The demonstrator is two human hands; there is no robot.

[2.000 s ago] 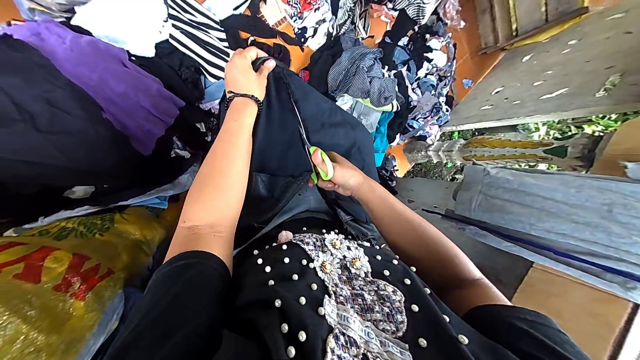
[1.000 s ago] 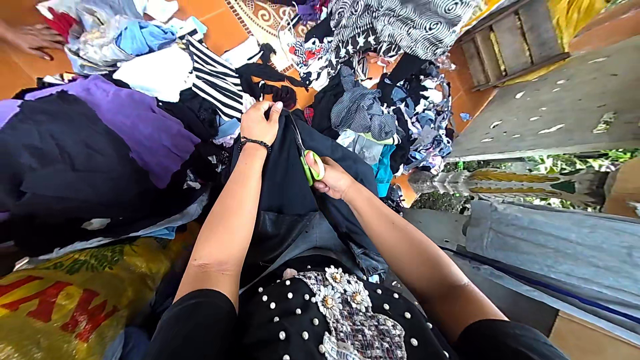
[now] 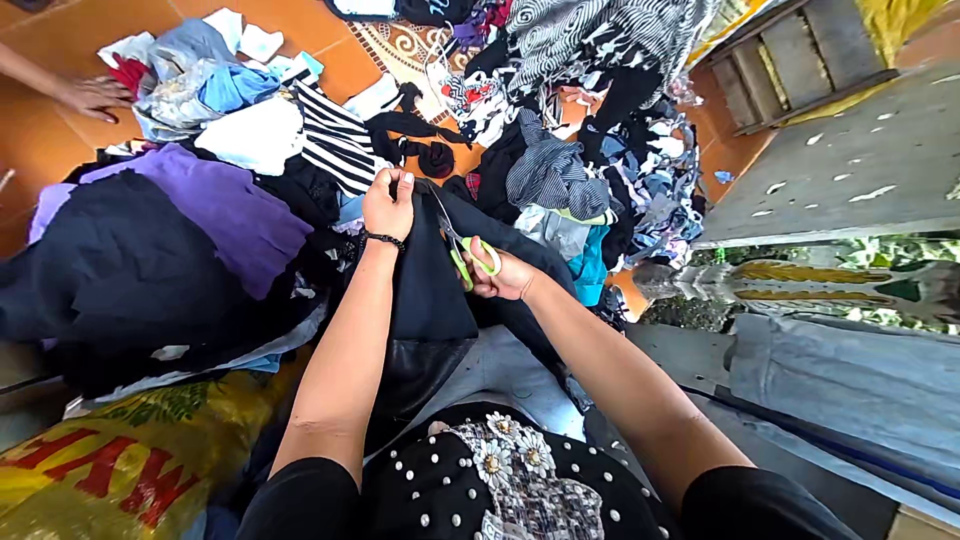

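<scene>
My left hand [image 3: 388,204], with a dark beaded bracelet at the wrist, pinches the top edge of a black cloth [image 3: 427,277] that hangs over my lap. Held in my right hand [image 3: 501,271] is a pair of scissors with lime-green handles [image 3: 487,256]. The scissor blades are parted and point up toward the pinched edge, with the cloth lying on both sides of them. Beyond the hands lie a black-and-white striped cloth [image 3: 334,139] and a grey striped cloth [image 3: 551,172].
Black fabric [image 3: 127,247] and purple fabric [image 3: 217,202] are heaped at the left, above a yellow printed sack [image 3: 97,465]. Small scraps [image 3: 667,202] pile up at the right near a grey wall [image 3: 832,157]. Another person's hand [image 3: 94,96] rests on the tiled floor at the upper left.
The scissor blades have parted, and the cloth now hangs apart lower down, showing my grey-clad lap. The other person's hand, absent two seconds ago, is in view. The view has tilted up.
</scene>
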